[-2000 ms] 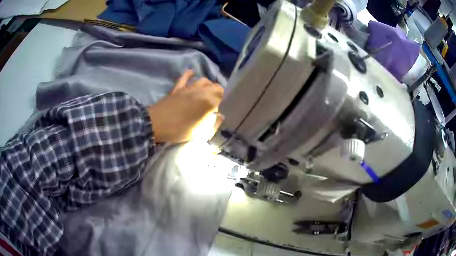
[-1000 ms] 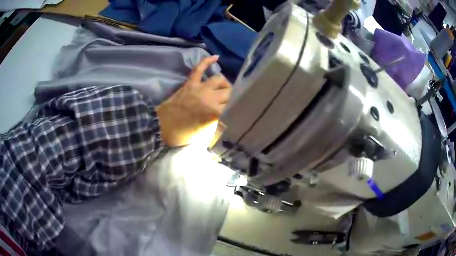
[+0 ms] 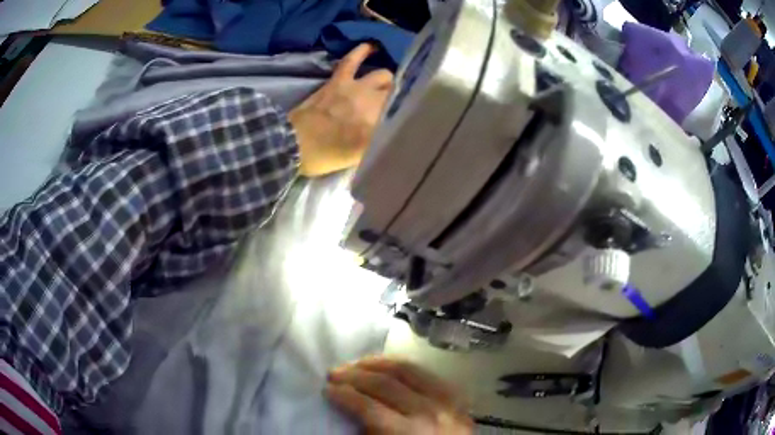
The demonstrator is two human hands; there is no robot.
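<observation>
The grey fabric panel lies across the table and runs under the head of the cream-white sewing machine. Lamp glare washes out the cloth by the presser foot. My left hand, in a plaid sleeve, lies on the cloth behind the needle area; its fingers are apart and partly hidden by the machine head. My right hand lies flat at the front edge of the cloth, cut off by the bottom of the picture; no grip shows.
Dark thread snips lie on the machine bed right of the foot. Navy-blue fabric is heaped behind the grey cloth. A purple cloth is behind the machine head. The white table shows at the left.
My left hand and sleeve have moved away from me, toward the navy fabric. My right hand has come into view at the bottom. The grey cloth has shifted away and bunched at the back.
</observation>
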